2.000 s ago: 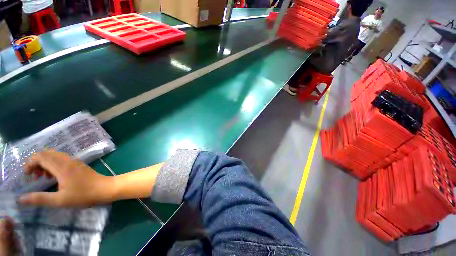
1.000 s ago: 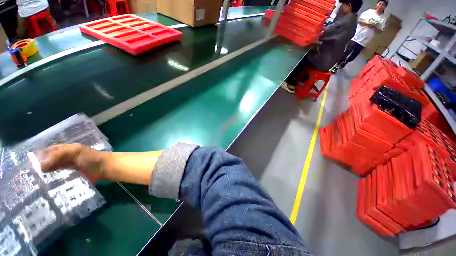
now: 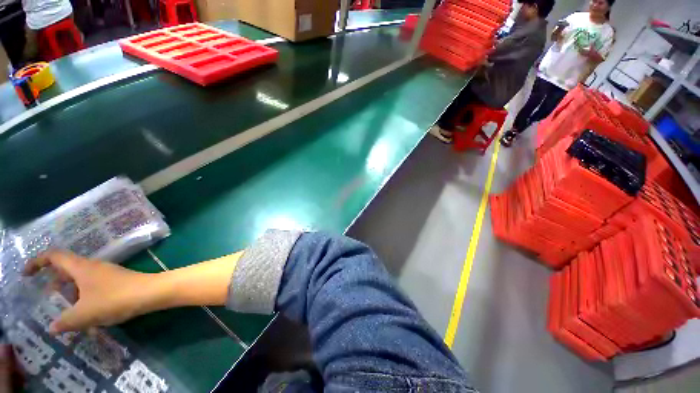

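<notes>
A part sheet (image 3: 100, 349) with silver-white patterned pieces in clear shiny film lies at the lower left, cut off by the picture's edge. My right hand (image 3: 104, 293) is over its upper part, thumb and fingers apart; whether the fingertips touch the film is unclear. Only a dark, blurred bit of my left hand (image 3: 9, 370) shows at the left edge, beside the sheet; its fingers are hidden. A thick stack of part sheets (image 3: 111, 222) in glossy clear film lies just beyond my right hand.
A red compartment tray (image 3: 201, 51) and a cardboard box (image 3: 295, 17) are farther back. Yellow tape (image 3: 34, 75) is at far left. Stacked red trays (image 3: 614, 292) stand on the floor at right. One person (image 3: 499, 65) sits along the bench; another person (image 3: 572, 57) stands behind.
My right hand has come off the sheet's middle, and its fingers have spread. The sheet has shifted down and lies flatter, baring more of the stack. The standing person has come closer.
</notes>
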